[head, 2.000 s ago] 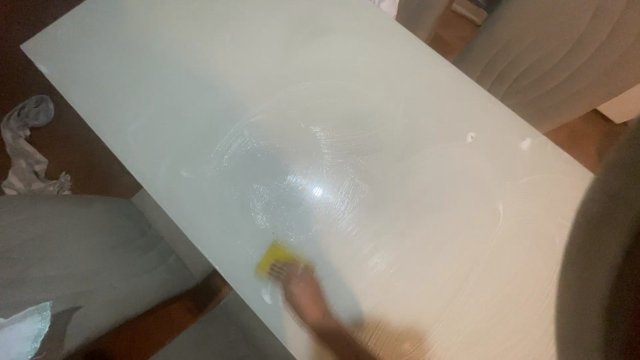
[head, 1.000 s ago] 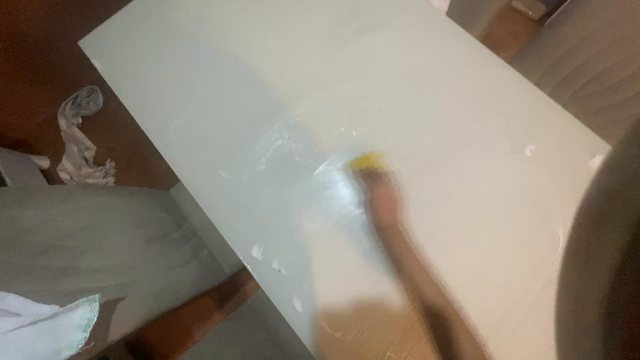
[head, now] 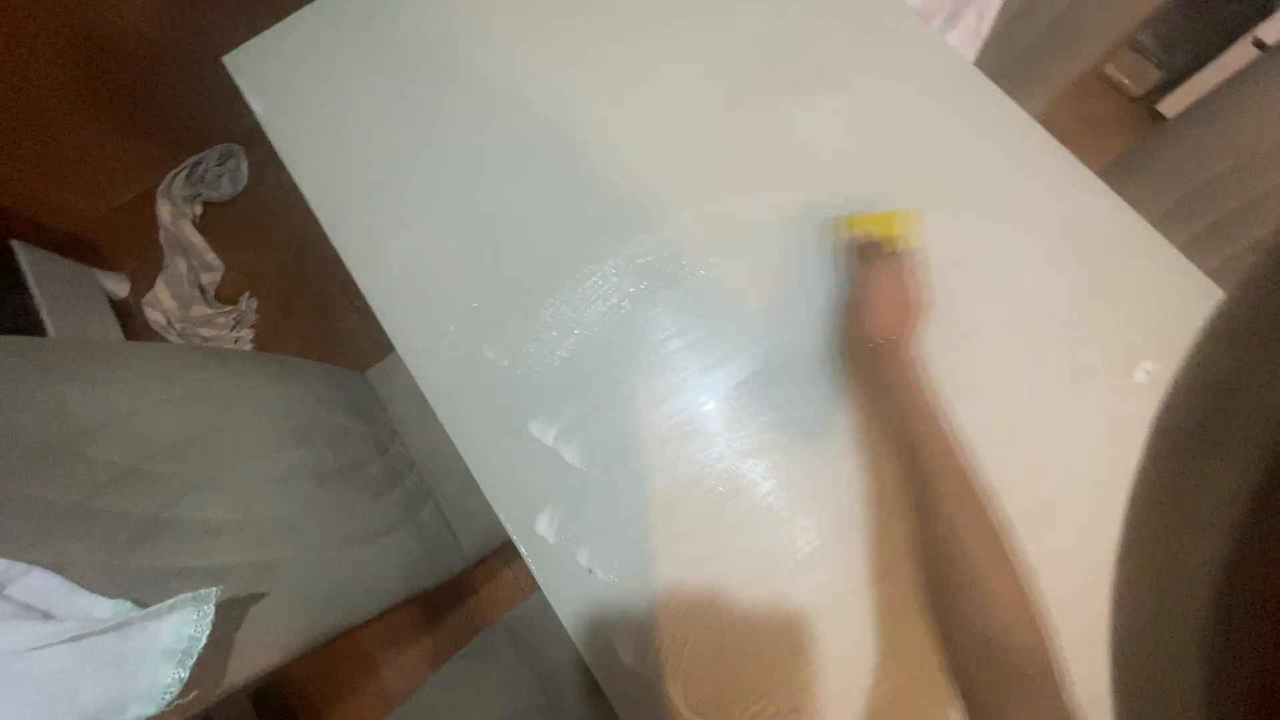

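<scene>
My right hand, blurred by motion, grips a yellow sponge and presses it on the pale glossy tabletop, right of the middle of the view. The forearm reaches in from the lower right. Wet, soapy streaks curve over the surface left of the hand, around a bright light reflection. Small dabs of white foam lie near the table's left edge, and another white spot is near the right side. My left hand is out of the frame.
Grey upholstered chairs stand at the left, and a dark rounded chair back rises at the right. A white cloth with a lace edge hangs at the lower left. A crumpled striped cloth lies on the brown floor beyond the left table edge.
My right hand has moved the sponge from near the table's left edge, over the wet middle, to farther right and away from me. The view has shifted somewhat.
</scene>
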